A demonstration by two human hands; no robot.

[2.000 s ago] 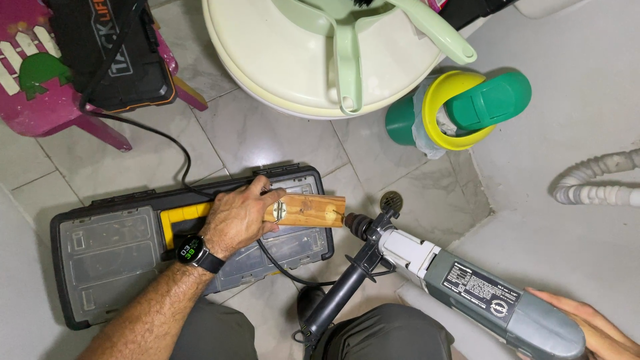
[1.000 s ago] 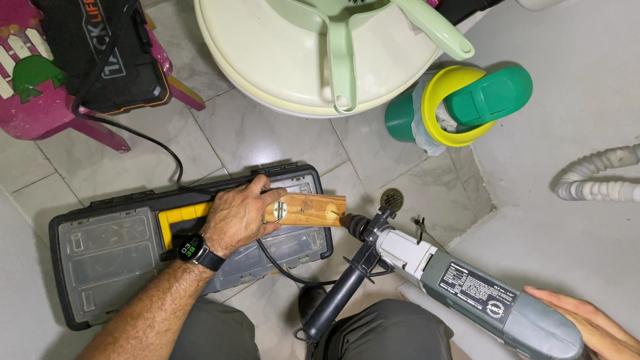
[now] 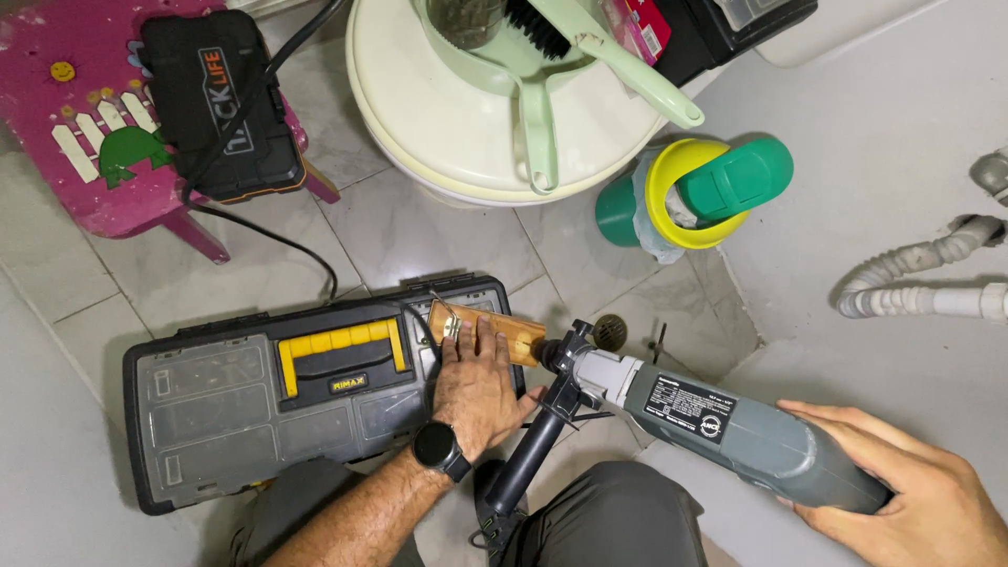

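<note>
My left hand, with a watch at its wrist, lies over a short wooden board, its fingers resting on the wood near a small metal fitting. The board sits on the right part of a closed toolbox with a yellow handle. My right hand grips the rear of a grey corded power drill. The drill's chuck points left at the board's right end; the bit's tip is hard to make out. A black side handle slants down from the drill's front.
A pink stool bears a black tool case. A white round lid holds a green dustpan and brush. Behind the drill are a green-and-yellow bin, a floor drain and a corrugated pipe. A black cable crosses the floor.
My left hand has moved right and down along the board, off the toolbox handle, uncovering the metal fitting and the board's left end. My right hand stays on the drill.
</note>
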